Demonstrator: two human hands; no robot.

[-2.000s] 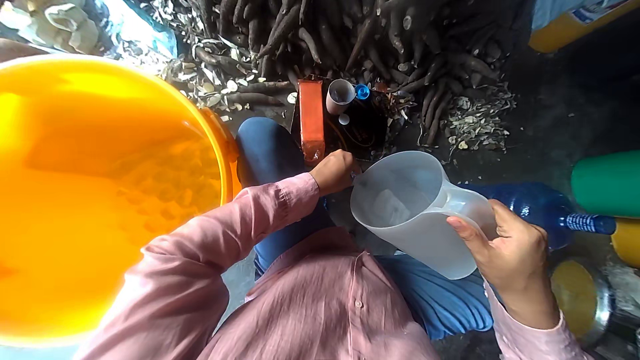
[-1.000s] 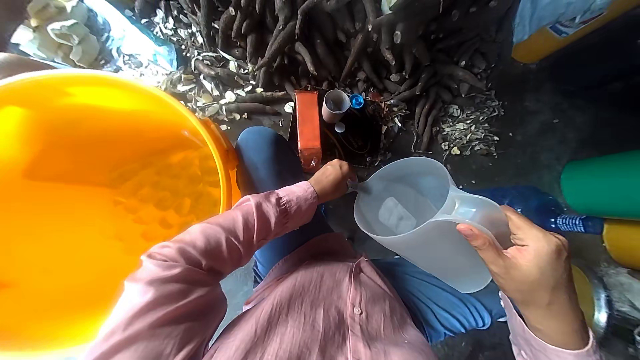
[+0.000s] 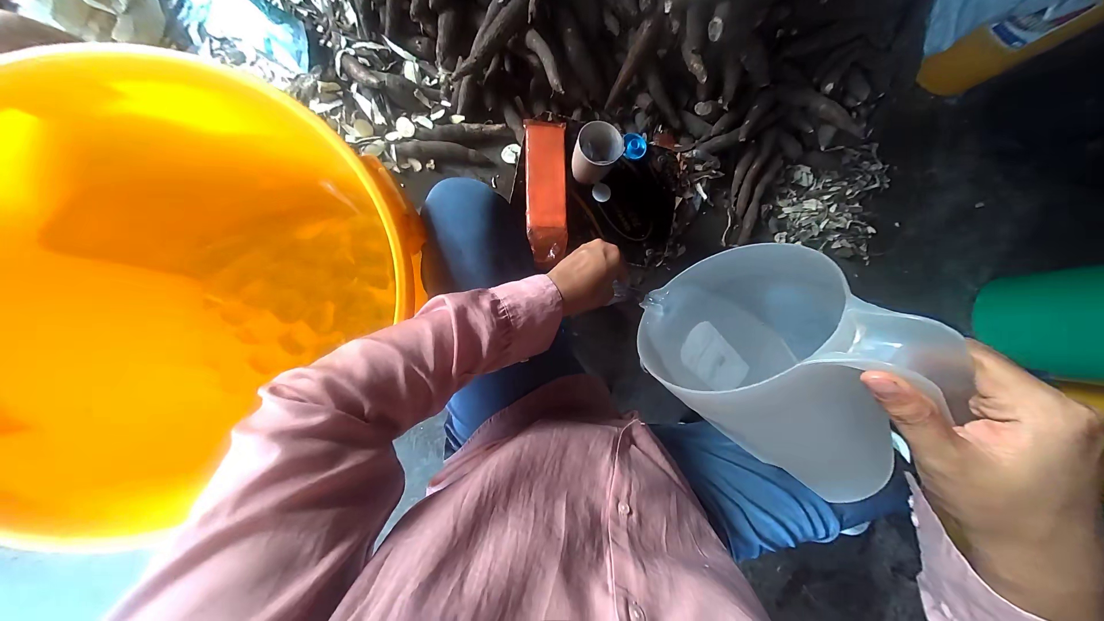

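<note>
In my right hand (image 3: 992, 431) is the handle of a translucent plastic pitcher (image 3: 776, 414), tilted so that its spout points left. Clear liquid seems to show at the spout, and a pale patch is visible inside. My left hand (image 3: 588, 278), closed, is just left of the spout with a small clear thing at its fingers; what it is cannot be made out. An orange box (image 3: 545, 185) lies just beyond my left hand. Beside the box stand a pale cup (image 3: 595, 155), a blue cap (image 3: 635, 146) and a small white cap (image 3: 601, 192).
A large yellow plastic tub (image 3: 388, 233) fills the left side. Brown cassava-like roots (image 3: 647, 60) are heaped ahead, with peelings (image 3: 828, 203) around them. At right is a green container (image 3: 1044, 319); a yellow container (image 3: 966, 65) is at the upper right.
The pitcher stays tilted in my right hand, and my left hand keeps near its spout. Liquid shows at the spout now. The view has shifted slightly.
</note>
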